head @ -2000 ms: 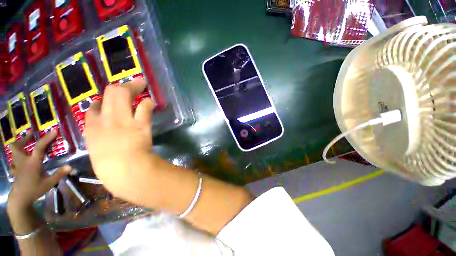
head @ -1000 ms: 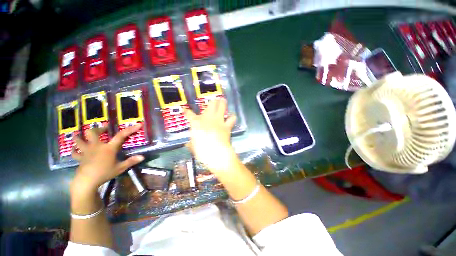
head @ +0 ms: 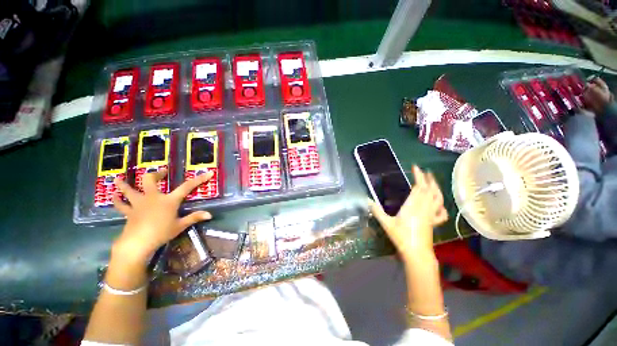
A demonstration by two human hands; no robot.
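A clear blister tray (head: 226,119) holds two rows of red phones. The far row lies back up, with white labels, such as the phone back (head: 206,84). The near row lies face up with yellow-edged screens, such as the keypad phone (head: 264,158). My left hand (head: 157,211) is spread, its fingertips on the keys of the left near-row phones; it grips nothing. My right hand (head: 413,215) is at the lower end of the smartphone (head: 383,174), thumb and fingers on either side of it. The smartphone lies on the bench; whether the hand grips it is unclear.
Small dark blocks (head: 224,243) lie at the near bench edge. Right are a crumpled red-white wrapper (head: 444,117), a second phone (head: 487,124) and a cream fan (head: 517,186). Beyond, another person's hand (head: 597,94) is at another tray (head: 541,101). A grey post (head: 400,30) stands behind.
My right hand has left the near-row phones and moved right to the smartphone. My left hand remains over the left phones. The view has shifted, showing the post and another person.
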